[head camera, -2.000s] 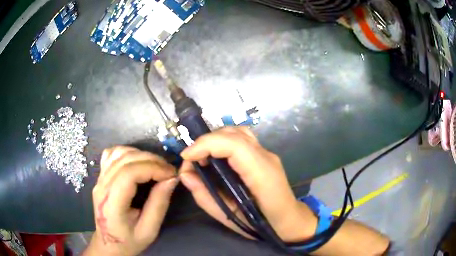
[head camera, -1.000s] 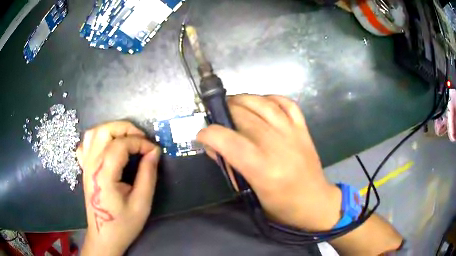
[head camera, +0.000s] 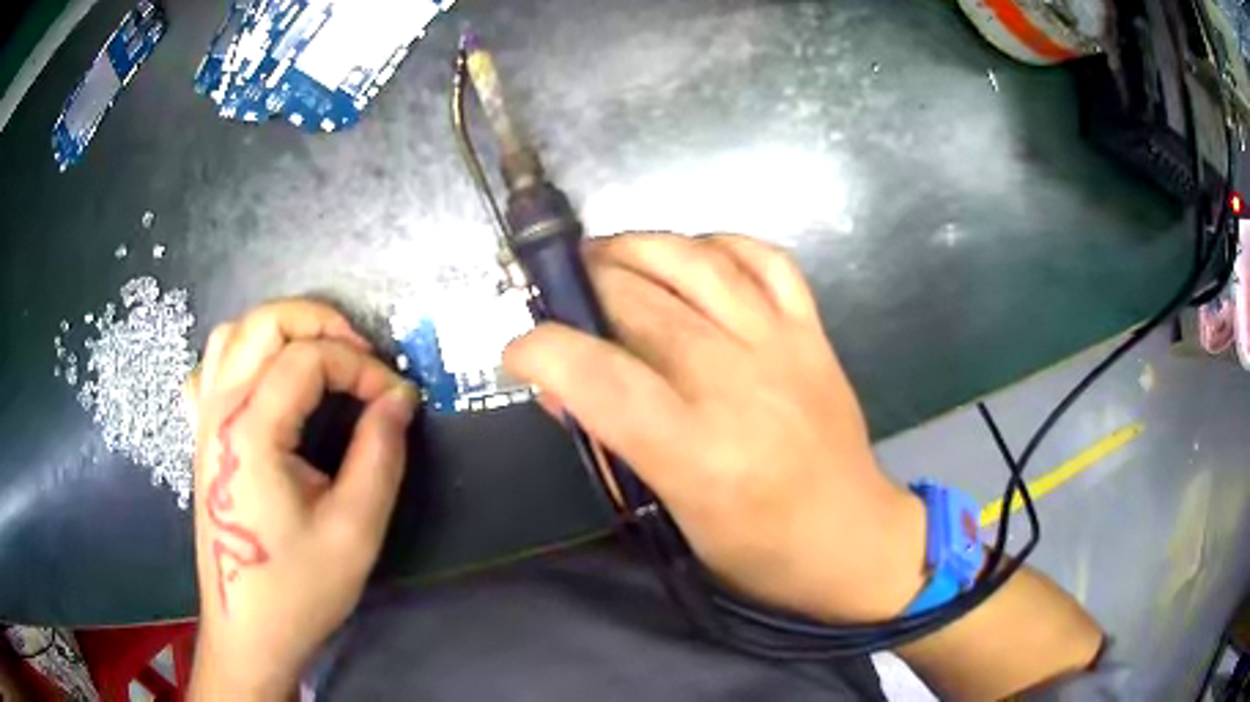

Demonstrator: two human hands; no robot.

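Note:
A blue circuit board point(head camera: 425, 359) with a pale shield lies on the dark green mat between my hands. My right hand point(head camera: 713, 398) is closed around the black handle of the soldering iron point(head camera: 503, 124); its barrel and thin bent feed tube point up and away, above the board. My right thumb is at the board's right part. My left hand point(head camera: 295, 453) has thumb and index finger pinched together at the board's left edge; whether a tiny part is between them cannot be seen. A heap of small clear-silver components point(head camera: 140, 380) lies to the left of my left hand.
Overlapping blue boards point(head camera: 304, 62) lie at the top left, with a single board point(head camera: 104, 85) further left. A spool with an orange-red band point(head camera: 1021, 28) and a dark box point(head camera: 1145, 110) are at the upper right. Black cables point(head camera: 1062, 412) loop past my right wrist with its blue strap point(head camera: 949, 546).
My right hand has moved off the pinched left fingertips with the iron and now lies over the board, turned flatter. The board now shows between my hands. The view has shifted slightly.

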